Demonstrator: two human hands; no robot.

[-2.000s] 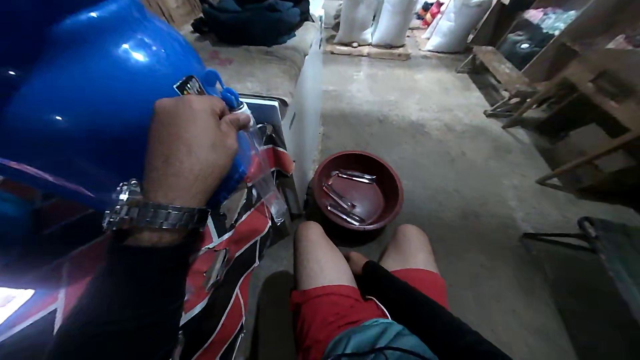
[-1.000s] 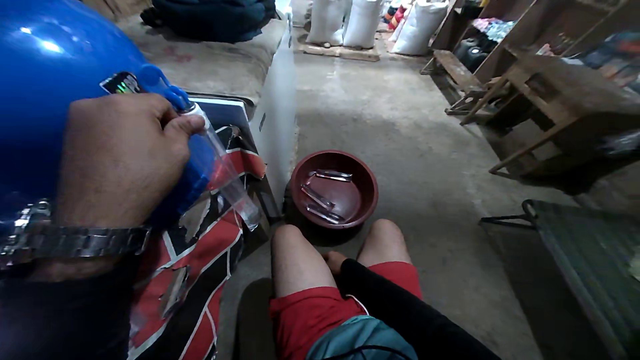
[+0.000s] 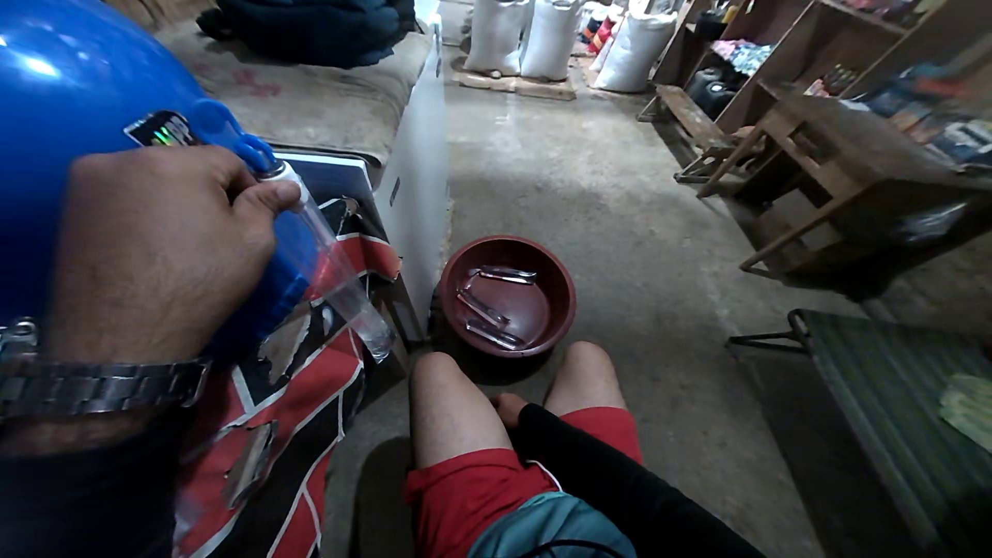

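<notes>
My left hand (image 3: pixel 167 248), with a metal watch on its wrist, pinches the upper end of a clear plastic bag (image 3: pixel 341 279) at the blue spout of a large blue water container (image 3: pixel 93 85). The narrow bag hangs down to the right. The container stands on a surface with a red, black and white patterned cover (image 3: pixel 302 442). My right hand (image 3: pixel 509 408) is between my thighs, mostly hidden, so its fingers cannot be told. On the floor beyond my knees is a dark red plastic basin (image 3: pixel 570 298) with several filled clear plastic packets (image 3: pixel 494 335) inside.
A cloth-covered surface (image 3: pixel 310 108) holds a dark cloth bundle (image 3: pixel 310 31). White sacks (image 3: pixel 496 39) stand on boards at the back. A wooden bench (image 3: pixel 690 116) and wooden table (image 3: pixel 837 139) are at the right, with a green cot (image 3: pixel 891 403) nearer.
The clear bag hangs lower and looks fuller and straighter than in the earliest frame. My left hand stays at the spout. The view has shifted slightly to the right.
</notes>
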